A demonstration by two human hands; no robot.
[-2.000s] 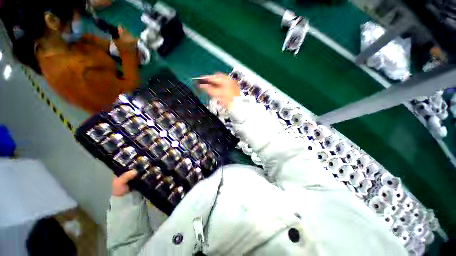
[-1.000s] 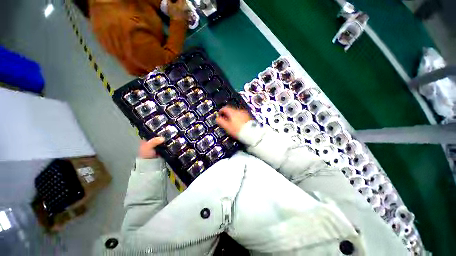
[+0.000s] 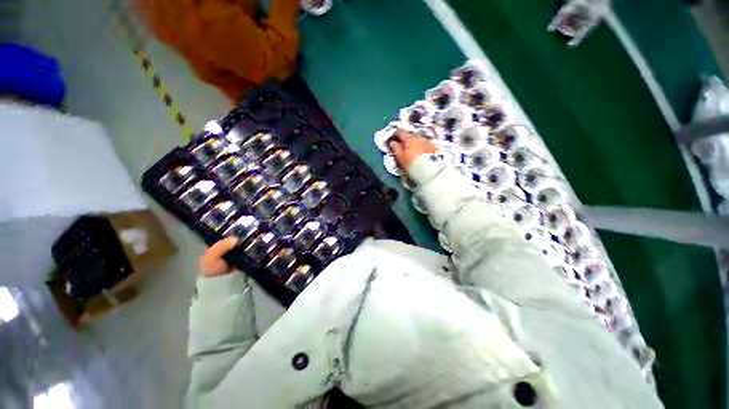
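My left hand is bare and grips the near left edge of a black blister tray, thumb on top. The tray is tilted and held against my jacket. Shiny silver insert parts with orange glints fill its left and near pockets; the pockets on its far right side are empty. My right hand is over the white housings at the left edge of their rows, fingers down at one housing. Whether it holds an insert part is hidden by blur and the fingers.
A person in orange is close beyond the tray. A metal upright crosses the bench rail at right. A cardboard box with black trays stands at lower left. Yellow-black tape marks the floor. A white item lies farther back.
My right hand has moved from the tray's pockets to the housings at the right. My left hand still holds the tray. The view has shifted, and the tray appears slightly farther left.
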